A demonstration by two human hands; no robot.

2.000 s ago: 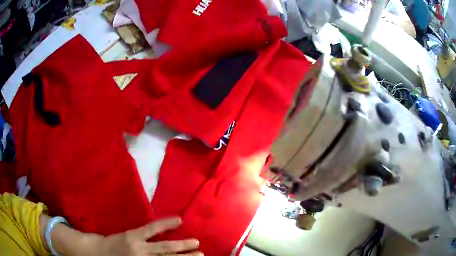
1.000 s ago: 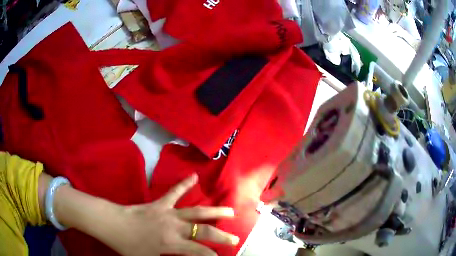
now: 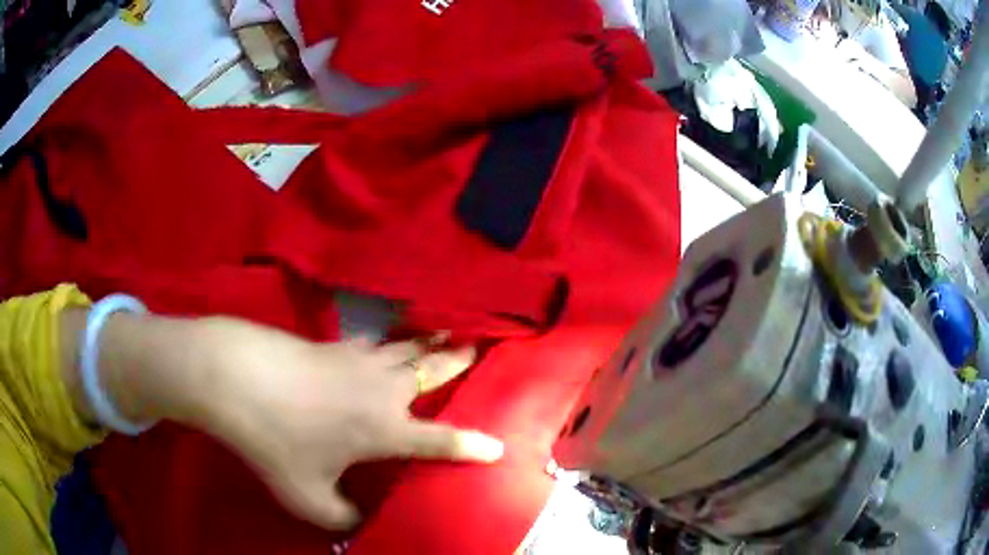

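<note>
Bright-red garment panels (image 3: 607, 260) cover the work surface, with a black patch (image 3: 515, 179) on an upper piece. My left hand (image 3: 325, 412) comes from the left and lies palm down on the red cloth. Its index finger points toward the lit needle area and its thumb is spread low. Its other fingers are bent at a fold below the upper piece; whether they pinch cloth is not clear. The cream-white sewing machine head (image 3: 705, 369) stands at the right over the panel's edge. The needle itself is hidden. My right hand is not in view.
A black strip (image 3: 54, 195) lies on the red panel at far left. A grey cloth bundle (image 3: 710, 33) lies beyond the table. A pale post (image 3: 949, 108) rises behind the machine head. A blue object (image 3: 952, 323) is at far right.
My left hand has moved up and its outer fingers have bent in. The upper red piece's lower edge has folded, and the black-and-white motif no longer shows. The machine head appears further right than two seconds ago.
</note>
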